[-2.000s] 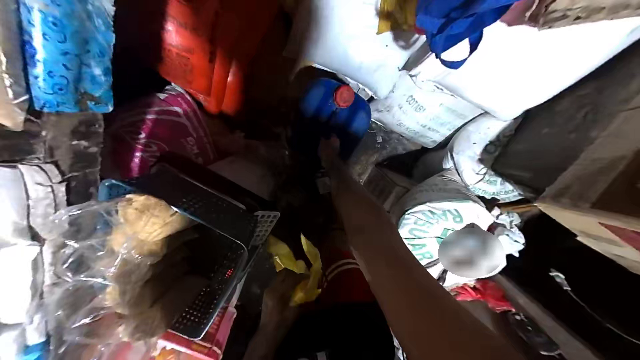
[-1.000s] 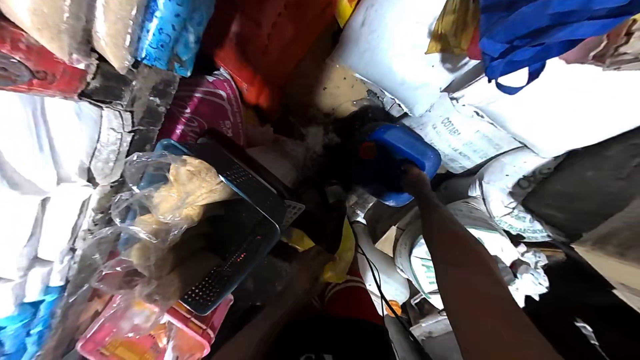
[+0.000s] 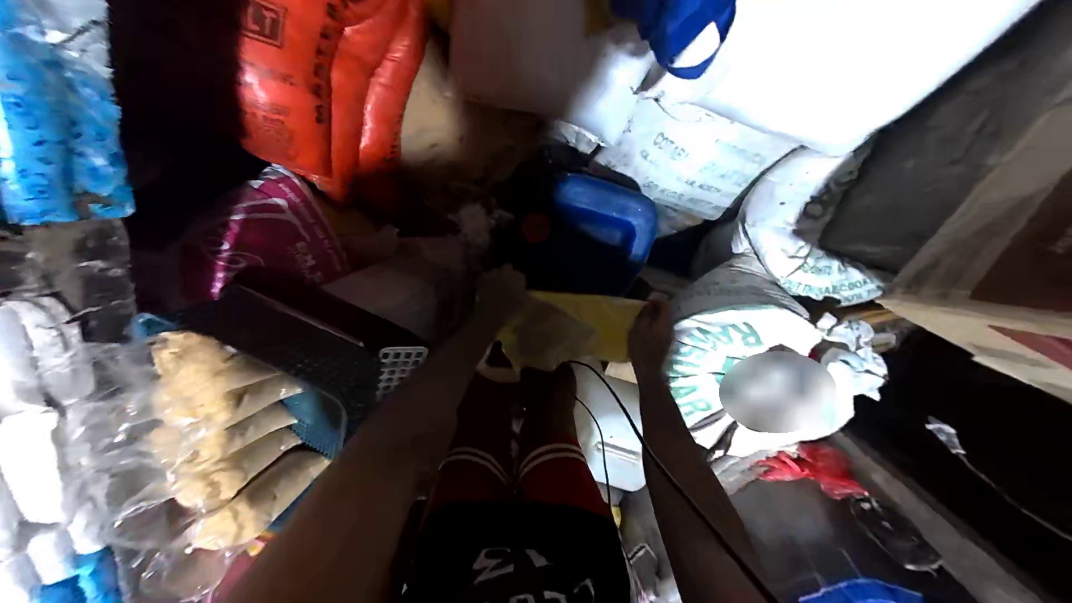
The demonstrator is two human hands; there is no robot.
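Observation:
A thin yellow plastic bag (image 3: 607,322) is stretched between my two hands, over my legs. My left hand (image 3: 502,293) grips its left end and my right hand (image 3: 651,331) its right end. Just beyond the bag lies a blue plastic container (image 3: 607,222) with a red cap (image 3: 534,227), its near part in deep shadow. A dark cable runs down past my right forearm.
Packed sacks fill the far right, and a white printed sack (image 3: 712,360) with a round metal dish (image 3: 777,391) stands right. Left are a dark plastic basket (image 3: 276,335), bagged tan goods (image 3: 209,427), a maroon sack (image 3: 276,234) and an orange sack (image 3: 327,84). A cardboard box (image 3: 988,276) juts in at right.
My right hand has let go of the blue container and moved back to the yellow bag. The bag, loose near my left hand before, is now spread between both hands.

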